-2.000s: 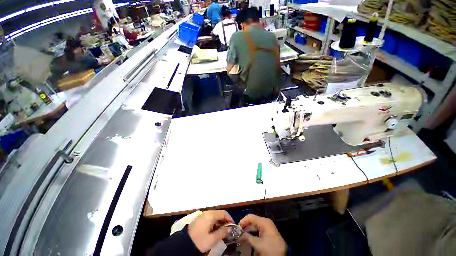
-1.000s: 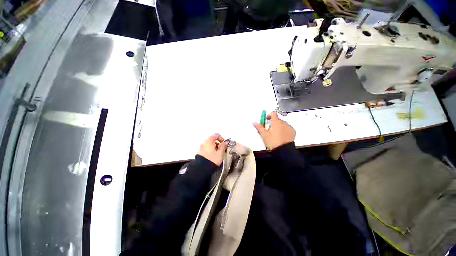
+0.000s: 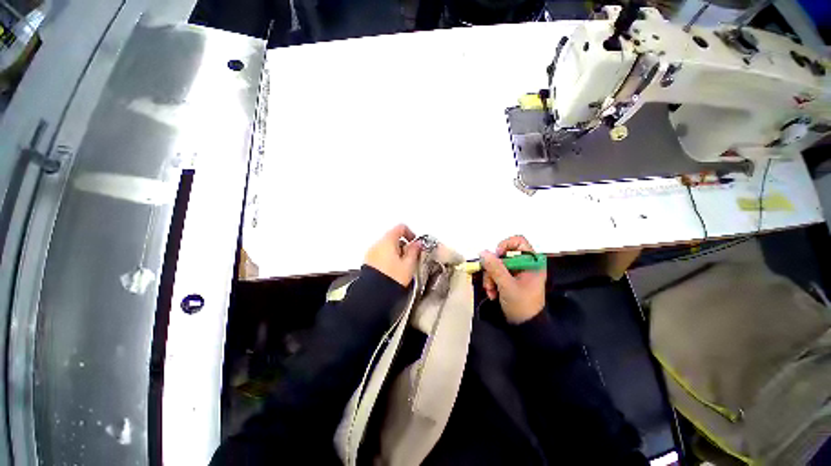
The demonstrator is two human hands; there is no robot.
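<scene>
My left hand pinches the top end of the beige bag body beside a small silver D-ring. The bag hangs down from there toward the frame's bottom, its two pale opening edges apart. My right hand holds the green-handled tool nearly level. The tool's front end points left at the bag's top right edge, with a small yellow part there. I cannot tell whether the tip touches the fabric.
The white table lies ahead, its wooden front edge near my hands. A white sewing machine stands at the right. A grey metal line runs along the left. More beige bags with yellow edging lie at the lower right.
My right hand has picked the green tool up off the table and brought it beside the bag's top end. The view has tilted down from the workshop; my left hand still holds the bag.
</scene>
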